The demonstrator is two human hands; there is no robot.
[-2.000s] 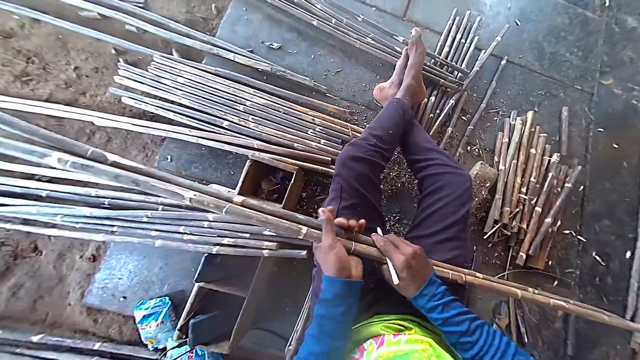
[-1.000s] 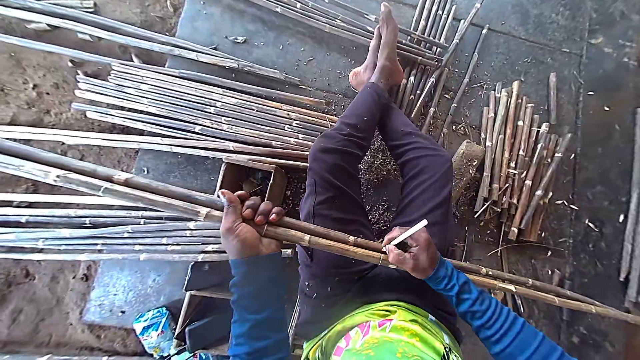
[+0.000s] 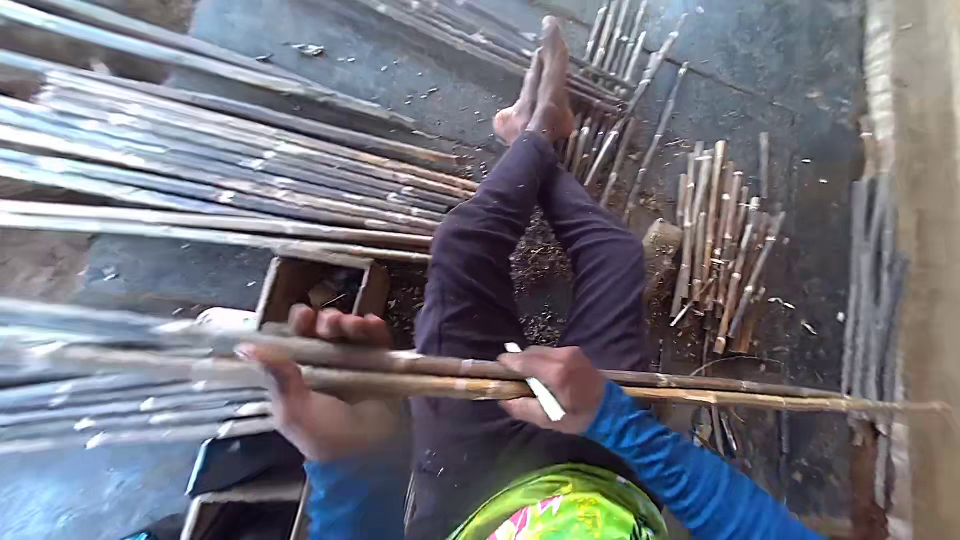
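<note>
Two long, thin bamboo poles lie side by side across my lap, running from the left to the right of the view. My left hand, blurred, holds them from below, its fingers on the far side and its thumb on the near side. Farther right, my right hand grips the same pair. A short, flat-looking white piece sticks out between its fingers and slants across the poles; whether it is a tool cannot be told. The poles' left parts are blurred over other poles.
Long poles lie in rows at the left. Short cut canes are piled right of my legs, near a block. An open box stands beyond my left hand, and a dark compartmented box nearer. Grey sticks lie far right.
Two seconds ago my hands were close together on the poles; my left hand has since moved left along them, away from my right hand. The white piece remains in my right hand.
</note>
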